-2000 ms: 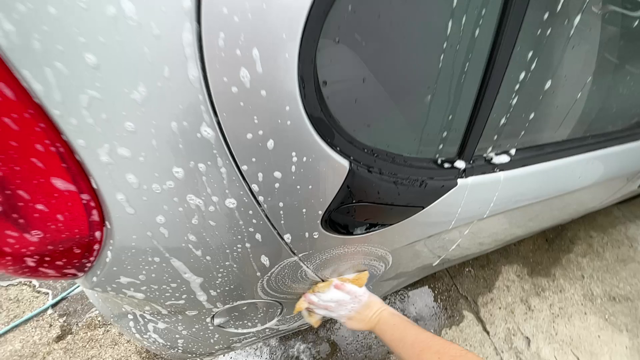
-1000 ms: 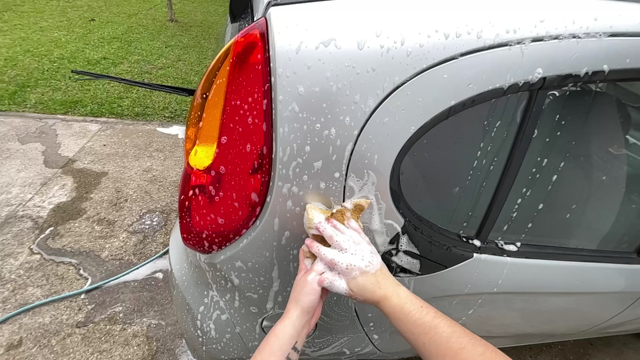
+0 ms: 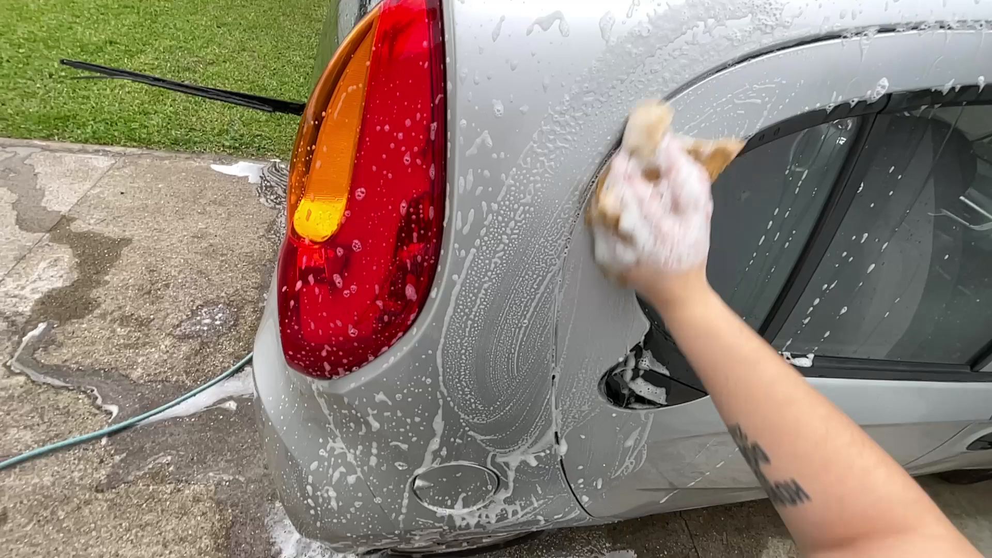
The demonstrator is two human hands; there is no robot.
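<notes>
My right hand (image 3: pixel 659 209), blurred and coated in white suds, presses a tan sponge or wash cloth (image 3: pixel 717 155) against the silver car's rear side panel. It is beside the curved rear edge of the side window (image 3: pixel 775 217), above the black door-handle recess (image 3: pixel 643 380). Parts of the tan material show above, left and right of the fingers. Dark lettering is tattooed on the forearm. Swirled foam covers the rear body panel (image 3: pixel 504 333) between the hand and the red and orange tail light (image 3: pixel 364 209). My left hand is out of view.
A black wiper-like bar (image 3: pixel 182 89) sticks out left of the car, over the grass (image 3: pixel 194 46). A green hose (image 3: pixel 147 415) crosses the wet concrete at lower left, close to the bumper. Foam and water streaks lie on the ground. A round cover (image 3: pixel 456 487) is low on the bumper.
Both hands were together at the sponge a second ago; now only one is in view, higher up beside the window. Swirls of foam now mark the panel beside the tail light.
</notes>
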